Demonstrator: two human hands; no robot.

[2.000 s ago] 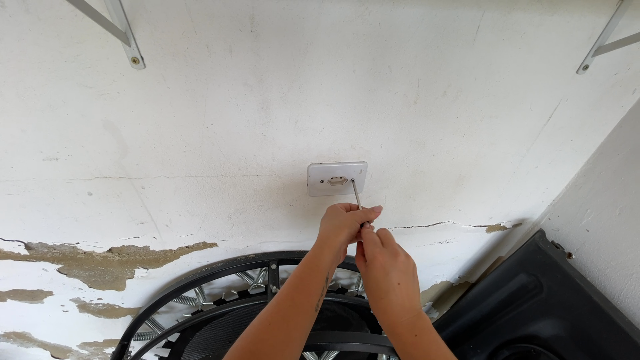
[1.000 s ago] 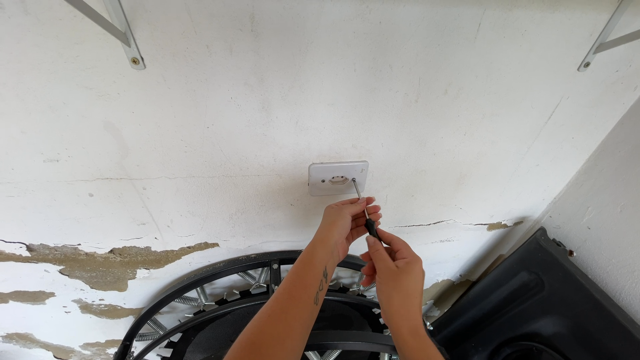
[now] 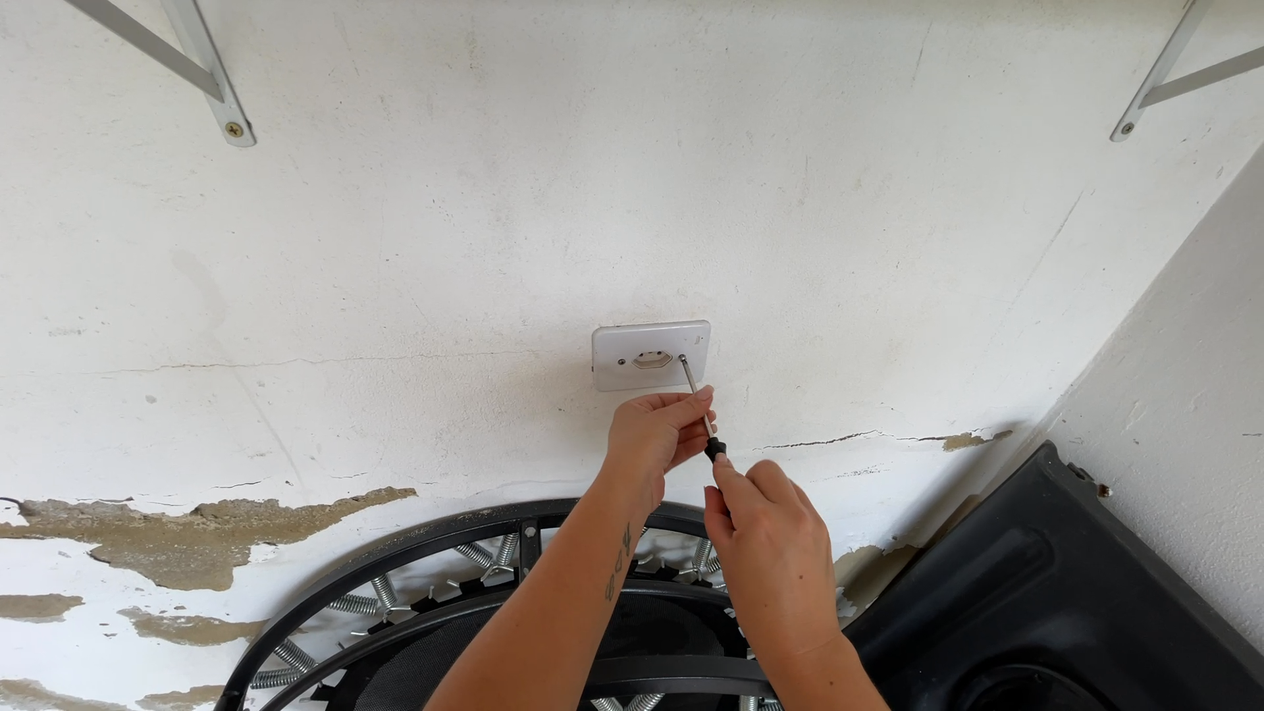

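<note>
A white wall socket plate point(image 3: 604, 346) sits on the wall, with an oval outlet at its middle and a screw point(image 3: 621, 362) at its left side. The tip of a screwdriver point(image 3: 715, 447) with a black handle and a metal shaft meets the screw at the plate's right side. Just below the plate, my left hand point(image 3: 657, 430) pinches the shaft between thumb and fingertips. My right hand point(image 3: 775, 533) is closed around the handle, lower and to the right, and hides most of it.
Below my forearms stand round black frames with metal springs, parts of a mini trampoline point(image 3: 395, 541). A black plastic object point(image 3: 1027, 563) leans in the right corner. Metal shelf brackets point(image 3: 212, 74) hang at both upper sides. Paint peels point(image 3: 188, 538) low on the wall.
My right hand has changed its grip on the screwdriver's handle, part of which showed more one second ago. The tip stays at the plate's right screw.
</note>
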